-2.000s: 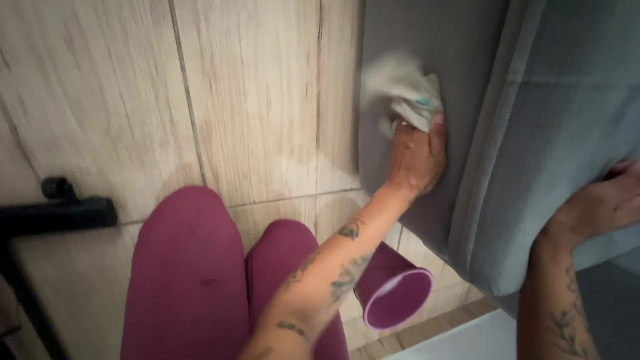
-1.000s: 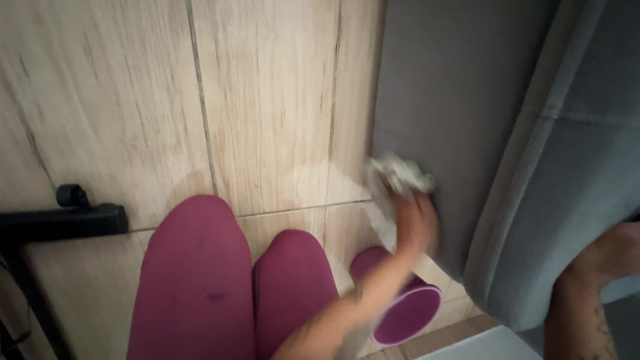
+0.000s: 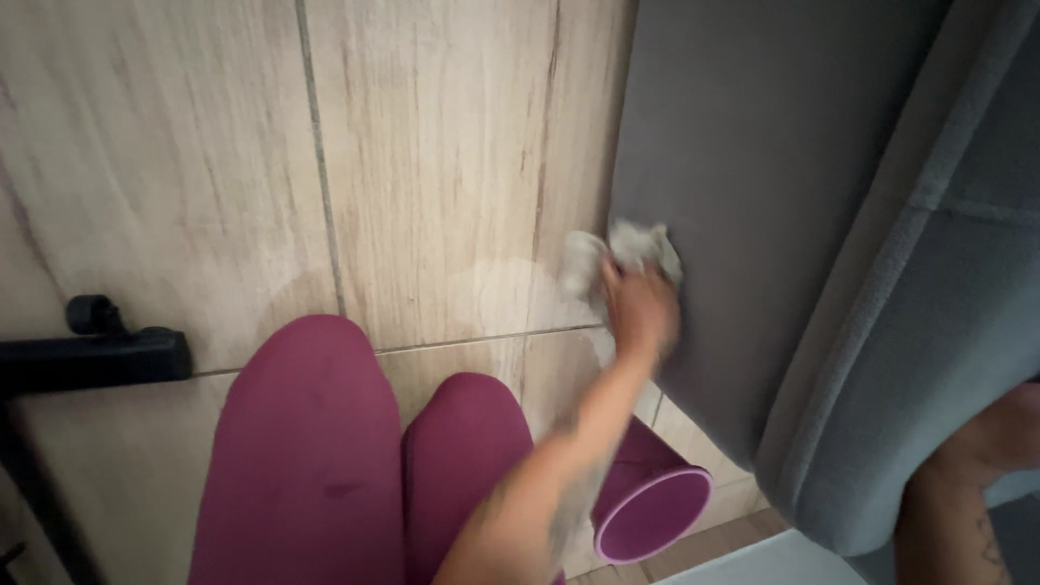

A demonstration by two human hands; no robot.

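My left hand [image 3: 642,313] grips a crumpled off-white cloth [image 3: 646,244], slightly blurred, at the lower edge of the sofa's grey fabric side [image 3: 731,203]. Part of the cloth hangs over the wood-look tile floor. At the right edge of the view, my right hand [image 3: 995,435] lies against the sofa's padded grey upper part [image 3: 918,349]; its fingers are out of sight. Below my left hand, a purple plastic container [image 3: 654,512] with a round open rim is tilted toward the camera, partly behind my left forearm.
My knees in magenta trousers [image 3: 305,455] are at the lower middle. A black metal frame leg [image 3: 97,357] with a caster stands on the floor [image 3: 431,162] at left. Pale damp-looking patches show on the tiles. A white surface [image 3: 756,561] borders the floor at bottom right.
My left hand has moved with the cloth from higher on the sofa's side down toward its lower corner. My right hand stays against the sofa. The view has shifted slightly.
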